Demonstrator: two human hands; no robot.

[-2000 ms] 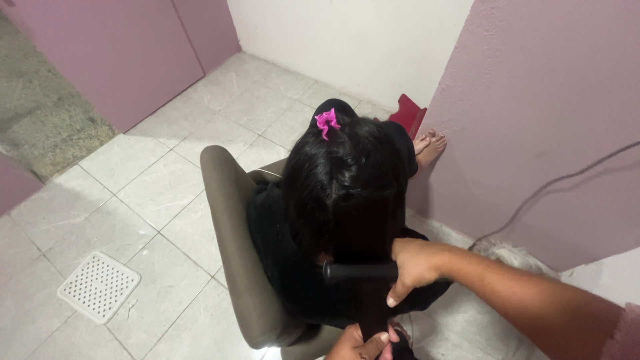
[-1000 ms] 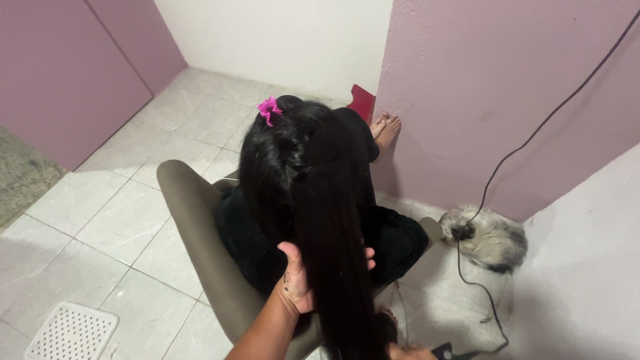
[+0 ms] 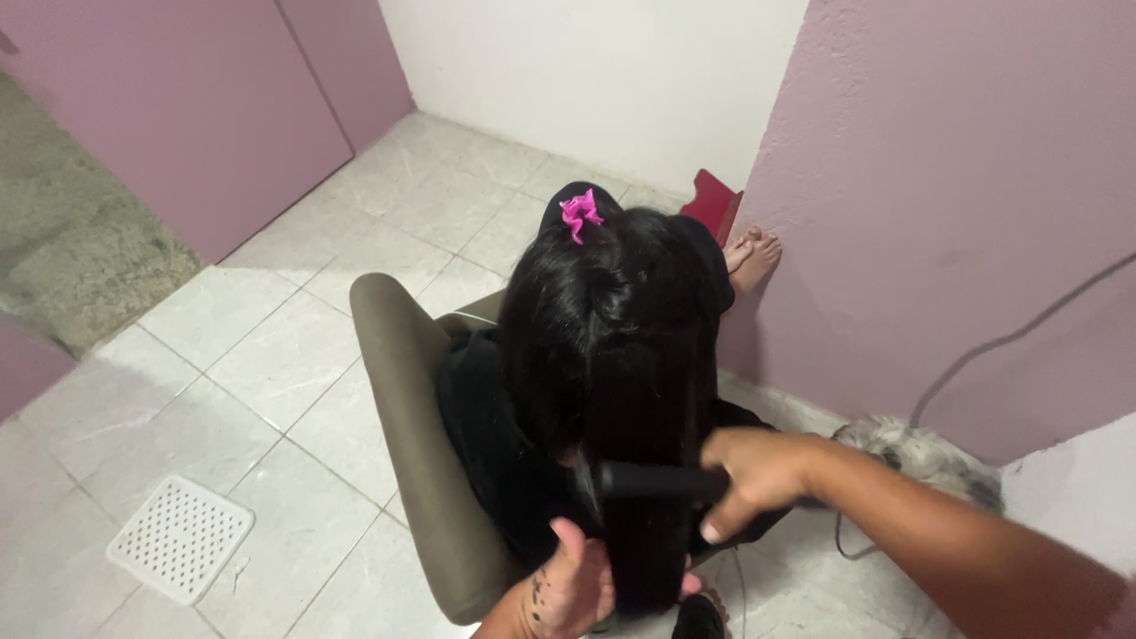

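Long, straight black hair (image 3: 643,382) hangs down the back of a seated person in dark clothing, with a pink hair clip (image 3: 580,215) near the crown. My right hand (image 3: 754,479) grips a black hair straightener (image 3: 661,481), which lies across the lower lengths of the hair. Below it, my left hand (image 3: 577,577) is around the hair ends, thumb up on the left side and fingertips showing on the right. How firmly the fingers close behind the hair is hidden. A cable (image 3: 1021,337) runs off to the right.
The person sits on a brown-grey chair (image 3: 399,426), bare feet (image 3: 754,259) by the pink wall. A furry grey-and-white animal (image 3: 932,461) lies at the wall on the right. A red object (image 3: 713,206) stands behind the feet; a white perforated mat (image 3: 181,539) lies on the floor tiles.
One second ago my left hand was behind the hair higher up and my right hand was low at the frame's bottom. Now my right hand is higher, with the straightener across the hair; my left is lower.
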